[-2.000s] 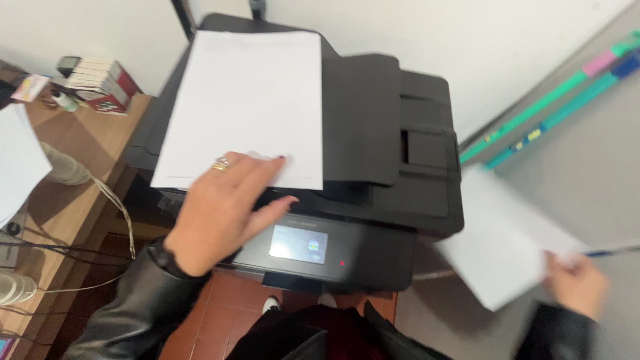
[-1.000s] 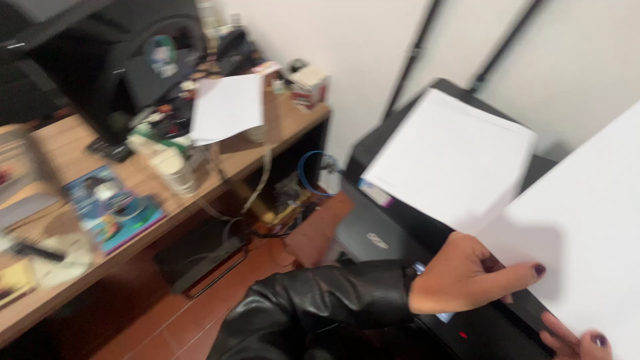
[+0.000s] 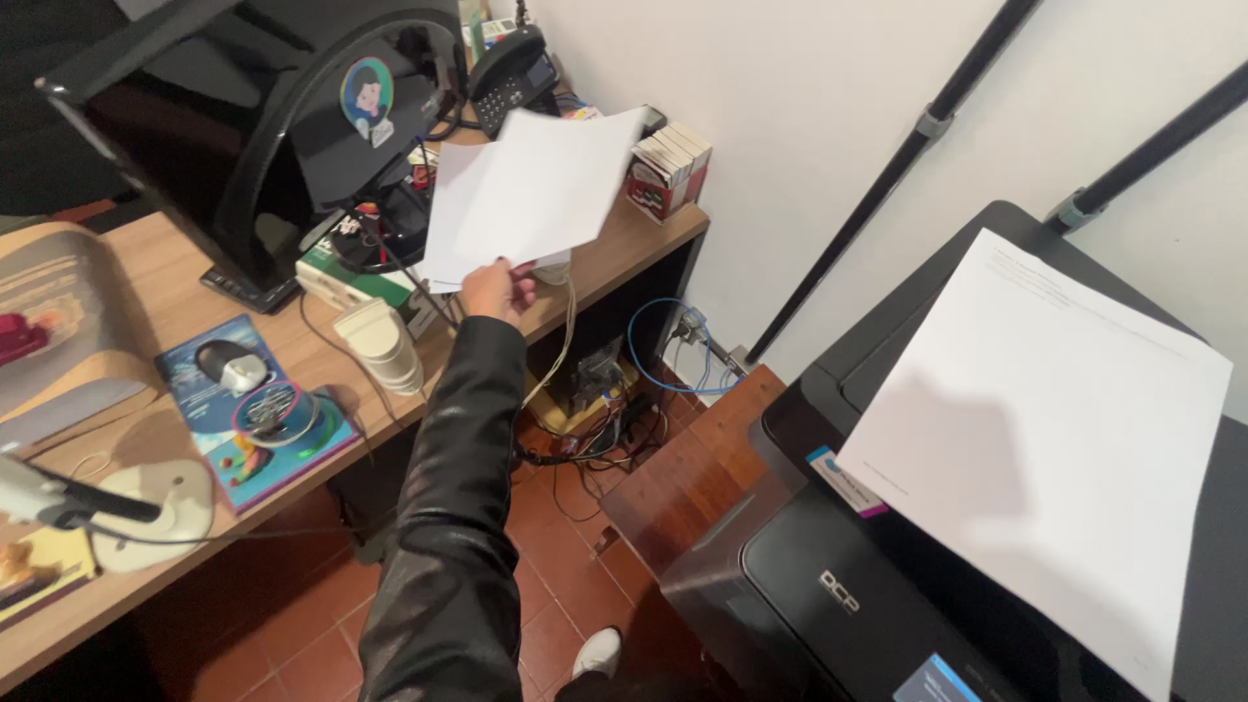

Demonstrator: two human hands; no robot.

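Note:
My left hand (image 3: pixel 499 292), in a black leather sleeve, reaches over the desk and pinches the lower edge of a white paper sheet (image 3: pixel 551 185). Beneath and to the left of that sheet lies more white paper (image 3: pixel 451 210) on the desk. On the lid of the black printer (image 3: pixel 790 600), at the right, rests another white sheet (image 3: pixel 1053 439) with faint print, tilted and partly shadowed. My right hand is out of view.
The wooden desk (image 3: pixel 624 253) holds a monitor (image 3: pixel 273 127), a desk phone (image 3: pixel 512 78), a box of booklets (image 3: pixel 668 171), a mouse (image 3: pixel 231 366) and a cup of paper clips (image 3: pixel 278 414). Cables (image 3: pixel 595 429) hang and lie below. Black poles (image 3: pixel 858 205) lean on the wall.
My left hand has gone from the printer to the desk with a sheet in it. My right hand, seen earlier at the right, has left view. The view has swung left.

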